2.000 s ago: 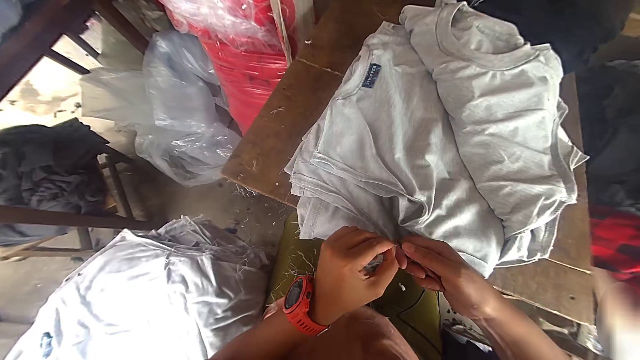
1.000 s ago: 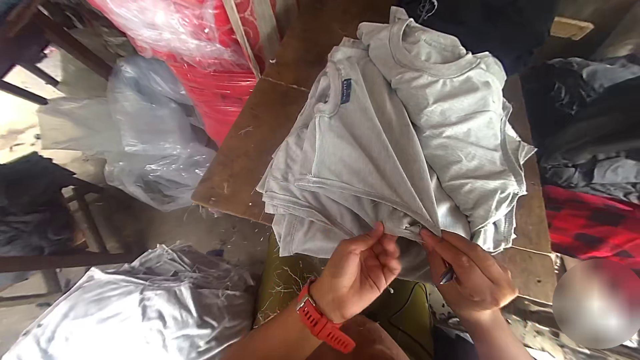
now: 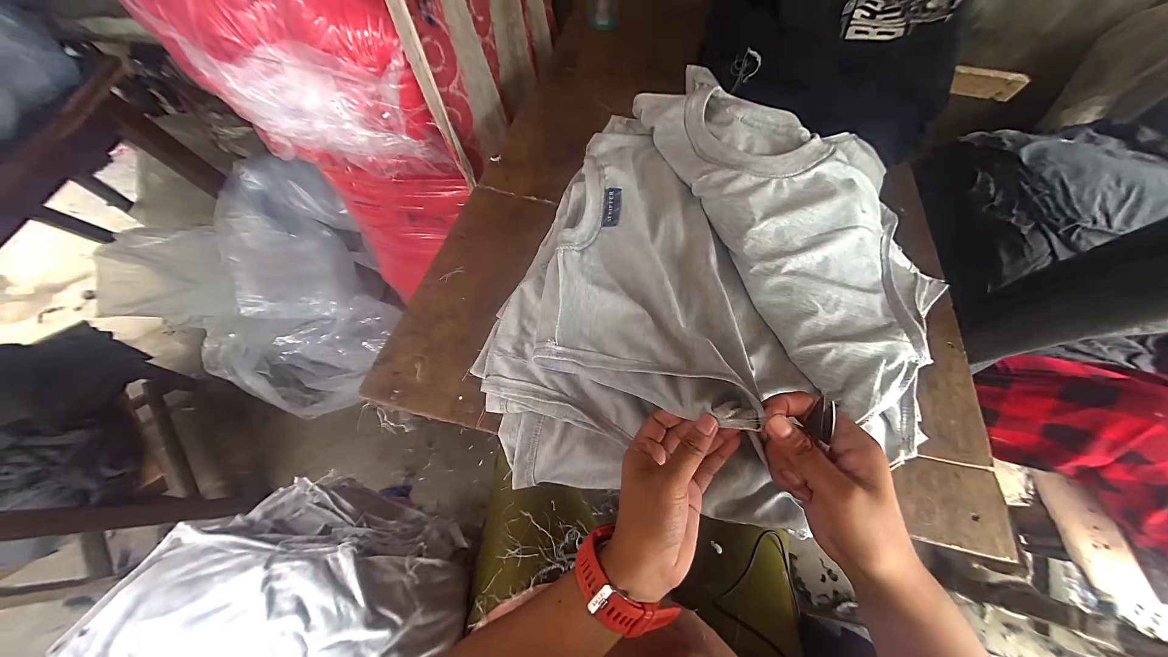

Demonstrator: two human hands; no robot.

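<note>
Grey knit shirts (image 3: 657, 274) lie in a pile on a wooden table (image 3: 447, 319), with a dark label at one neckline. Beside them, on the right of the pile, is a folded grey shirt with a ribbed collar (image 3: 785, 237). My left hand (image 3: 671, 502), with a red watch (image 3: 607, 593) on its wrist, pinches the gathered hem of the labelled shirt. Close to its right, my right hand (image 3: 830, 484) pinches the same hem between thumb and finger. A small dark metal tool (image 3: 821, 422), its kind unclear, is tucked in my right hand.
Pale cloth (image 3: 274, 575) is heaped at lower left. Clear plastic bags (image 3: 283, 283) and a red plastic-wrapped bundle (image 3: 365, 119) stand left of the table. A black printed garment (image 3: 830, 64) lies behind the pile. Dark clothes (image 3: 1077, 201) and red-black checked cloth (image 3: 1086, 438) are at right.
My hands have come closer together on the hem since one second ago, when my left hand was more open. The metal tool in my right hand now points upward. The view has shifted.
</note>
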